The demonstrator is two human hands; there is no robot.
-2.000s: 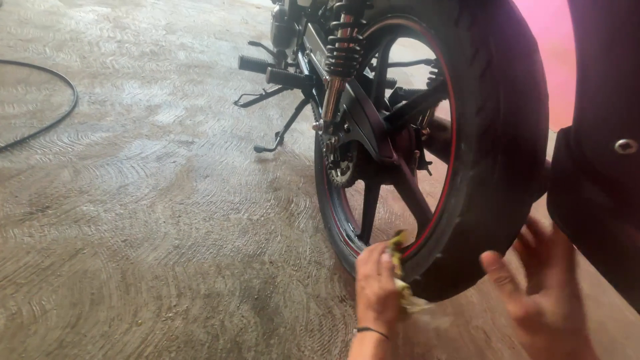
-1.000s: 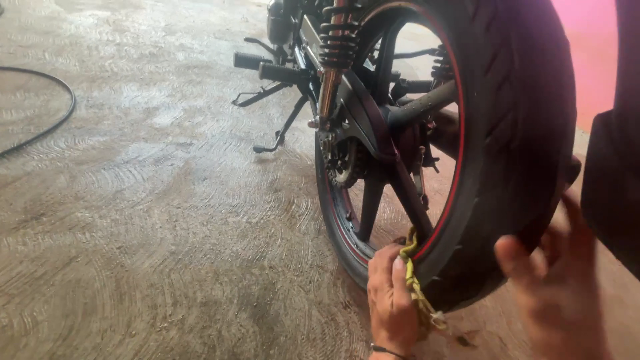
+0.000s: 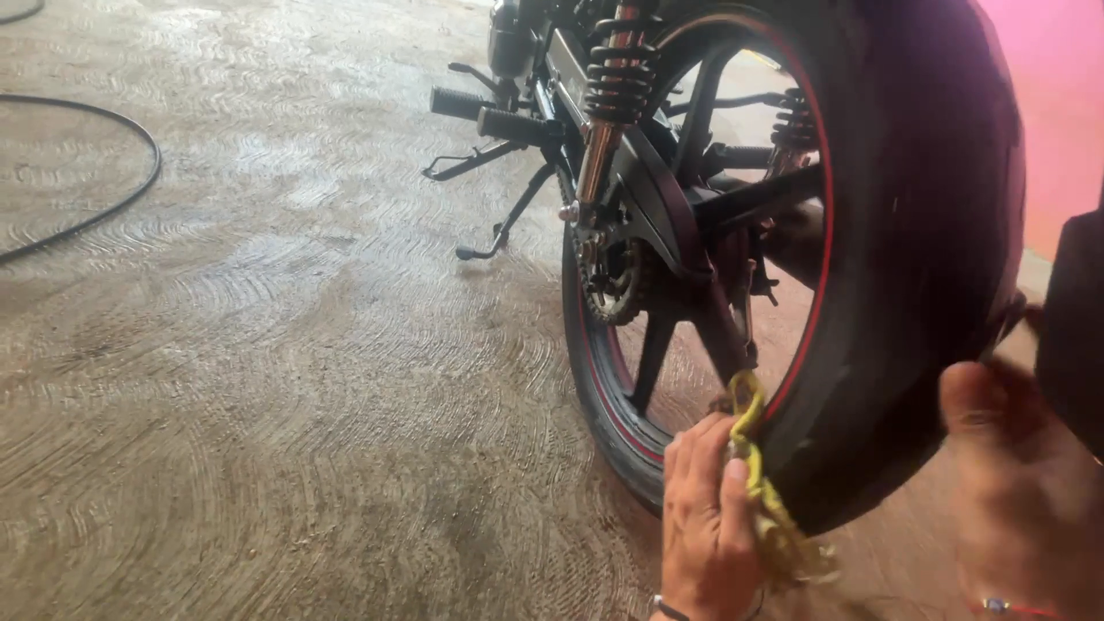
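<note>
My left hand (image 3: 711, 509) grips a yellow cloth (image 3: 763, 483) and presses it to the lower rim of a motorcycle's rear wheel, where its fingertips are partly hidden. The rear tire (image 3: 906, 259) is black, and its rim carries a thin red stripe. Dark spokes (image 3: 759, 203) run out from the hub, beside the rear sprocket (image 3: 625, 289). On the right, my right hand (image 3: 1009, 466) is blurred, with its thumb raised close to the tire's tread; whether its fingers touch the tire is unclear.
A coil-spring shock absorber (image 3: 617, 86), rubber footpegs (image 3: 517, 127) and a lowered side stand (image 3: 509, 220) lie left of the wheel. A black hose (image 3: 142, 134) curves over the textured concrete floor (image 3: 302, 388). Something dark (image 3: 1074, 336) stands at the right edge, before a pink surface (image 3: 1052, 103).
My left hand has stayed at the lower rim with the cloth, which first showed mostly behind the fingers. My right hand remains beside the tire, its thumb now more upright.
</note>
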